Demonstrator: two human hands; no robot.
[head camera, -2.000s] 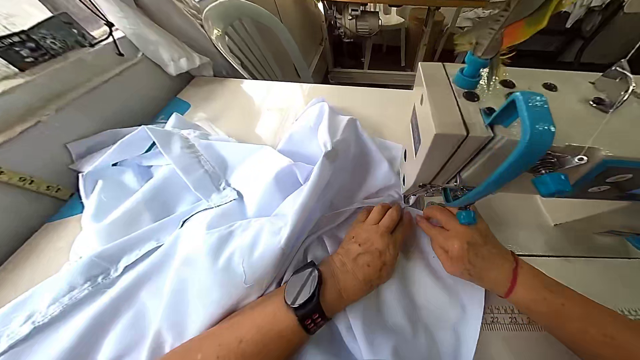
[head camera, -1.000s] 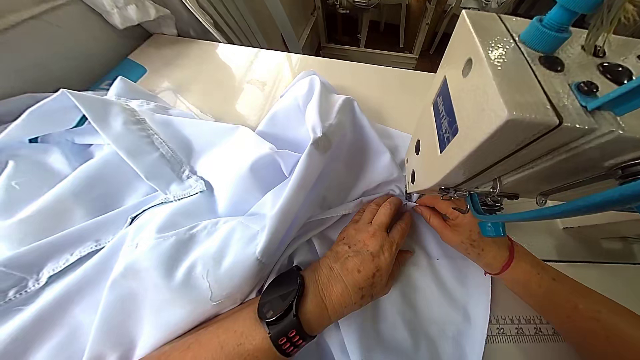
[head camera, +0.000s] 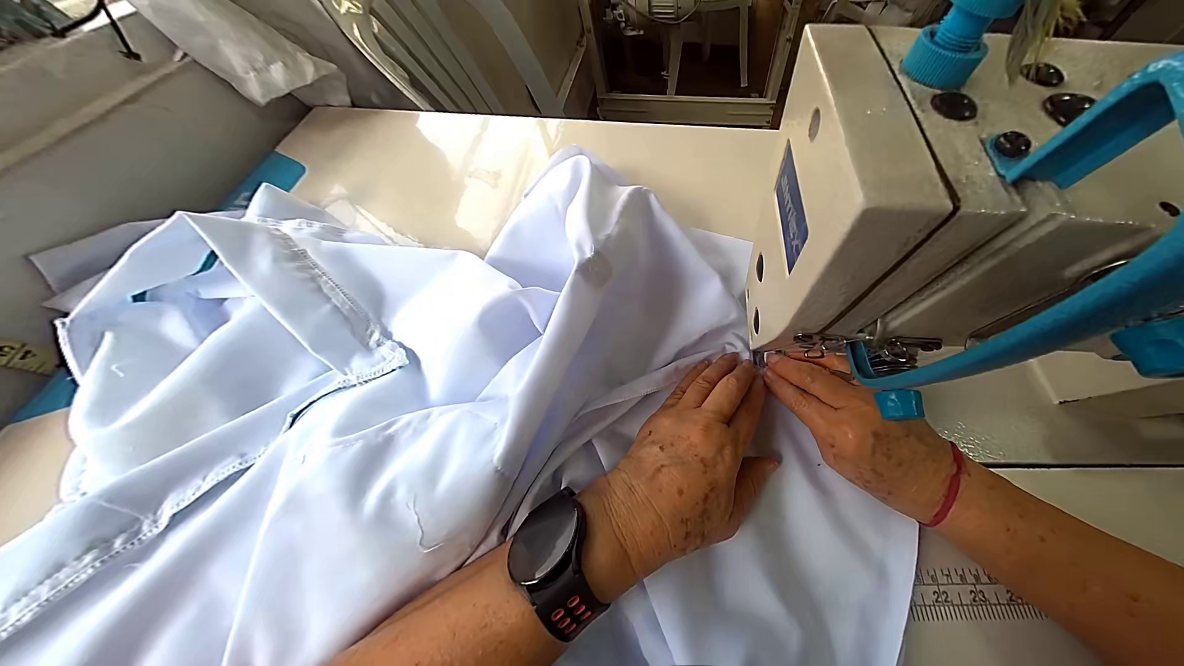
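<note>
White fabric of a garment (head camera: 407, 462) with stitched seams lies bunched over the sewing table and under the head of a sewing machine (head camera: 860, 185). My left hand (head camera: 694, 453), with a black watch at the wrist, lies flat on the cloth, its fingertips just left of the needle area. From the right, my right hand (head camera: 860, 435), a red string at its wrist, has its fingertips on the cloth's seam right beside the left ones, under the blue-handled part of the machine. The needle and presser foot are mostly hidden by the fingers and the machine head.
A ruler scale (head camera: 971, 597) runs along the table at the lower right. The pale tabletop (head camera: 407, 166) shows behind the cloth. At the left edge are a yellow measuring tape (head camera: 26, 356) and a blue piece (head camera: 268, 180) partly under the fabric. A white plastic bag (head camera: 250, 51) hangs behind.
The left hand's fingers have straightened and lie flatter near the needle area. Both hands stay by the machine. The view has shifted noticeably.
</note>
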